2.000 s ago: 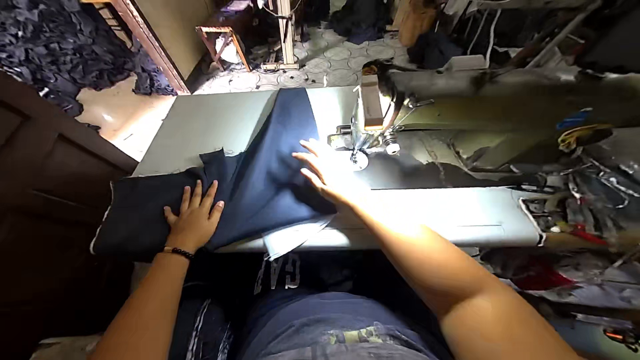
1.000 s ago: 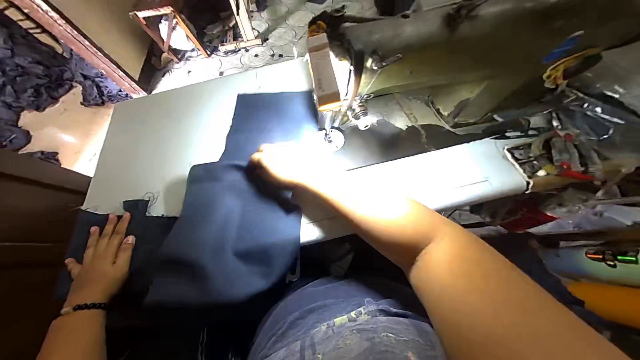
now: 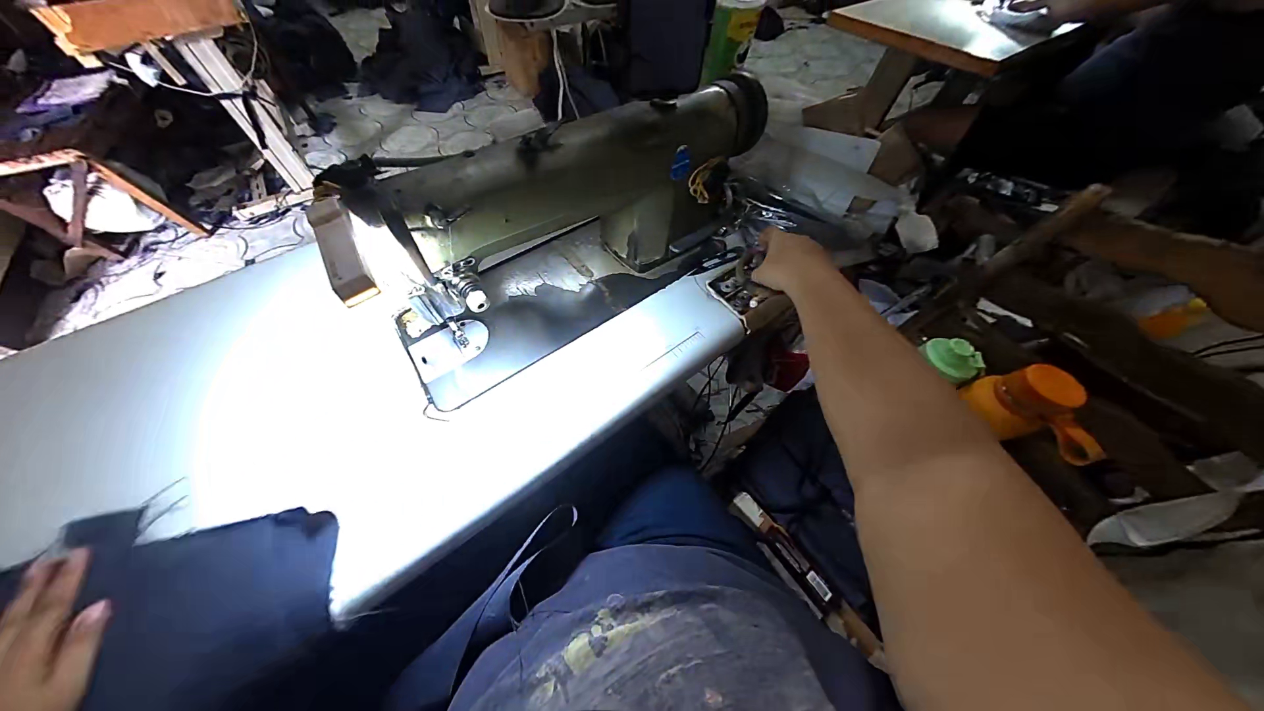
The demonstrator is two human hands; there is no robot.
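My left hand (image 3: 49, 632) lies at the lower left edge, fingers apart, on a dark blue cloth piece (image 3: 217, 592) that hangs over the table's front edge. My right arm stretches to the far right end of the sewing table (image 3: 553, 425). There my right hand (image 3: 790, 262) is at a small tray of parts (image 3: 736, 293); its fingers are partly hidden, so a hold cannot be told. The industrial sewing machine (image 3: 563, 178) stands between my hands, with its needle and presser foot over the needle plate (image 3: 449, 348) and a lamp (image 3: 343, 252) lit beside them.
Plastic wrap (image 3: 790, 212) and scraps lie beyond my right hand. An orange jug (image 3: 1027, 400) and a green-lidded bottle (image 3: 951, 361) stand at the right near rough wooden bars (image 3: 1076, 326). Part of another person (image 3: 1076, 12) shows at a wooden table (image 3: 948, 35), upper right.
My right hand has left the dark cloth near the needle and reached to the table's right end. The cloth is now at the lower left under my left hand. The view has swung right.
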